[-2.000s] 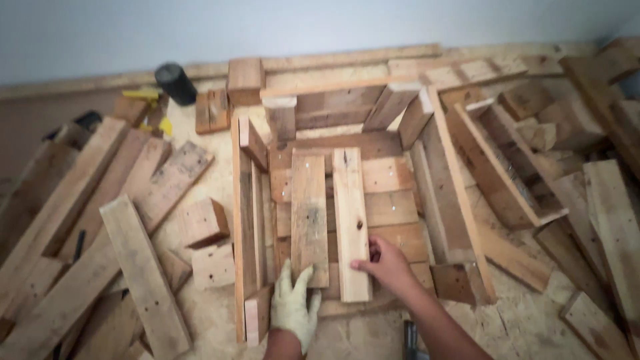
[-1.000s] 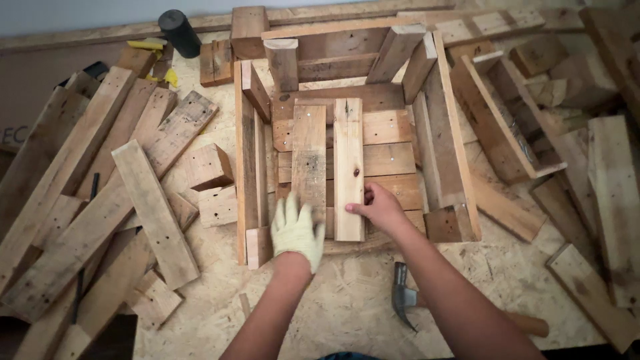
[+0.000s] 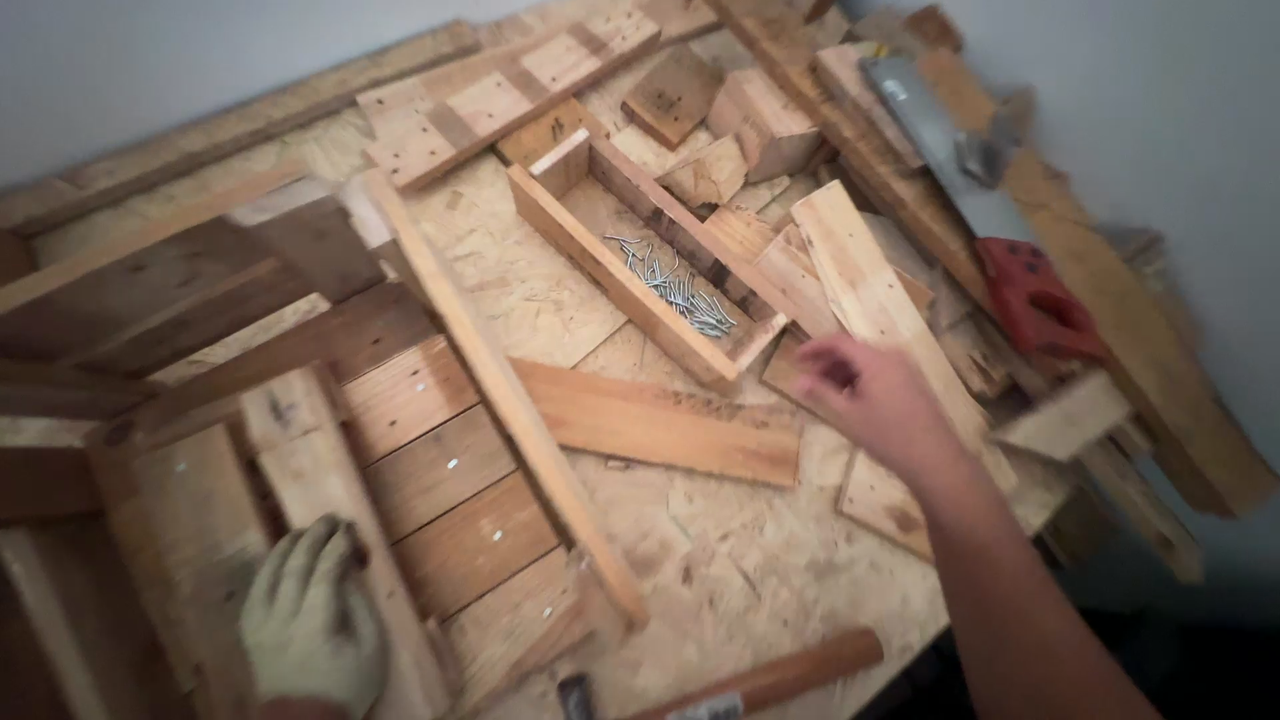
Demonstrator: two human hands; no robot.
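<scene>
My left hand [image 3: 312,610], in a pale work glove, rests on a light wooden board [image 3: 345,500] lying inside a wooden crate [image 3: 500,400]. A second, darker board [image 3: 205,500] lies to the left of it. Nail heads dot the crate's slats [image 3: 455,465]. My bare right hand [image 3: 868,395] hovers near the close end of a narrow wooden box [image 3: 620,300]; its fingers are curled and blurred, and whether they hold anything is unclear. Loose nails [image 3: 680,295] lie in that box. At the bottom edge is a hammer [image 3: 780,675], partly out of view.
A handsaw with a red handle [image 3: 1040,305] lies on planks at the right. Wood offcuts [image 3: 765,120] are heaped behind the narrow box. A flat board [image 3: 670,425] lies between crate and box on the chipboard worktop [image 3: 720,550]. A wall rises behind.
My right hand has left the light board and moved right, to the box of nails. My left hand has shifted onto the light board. The view has swung to the right.
</scene>
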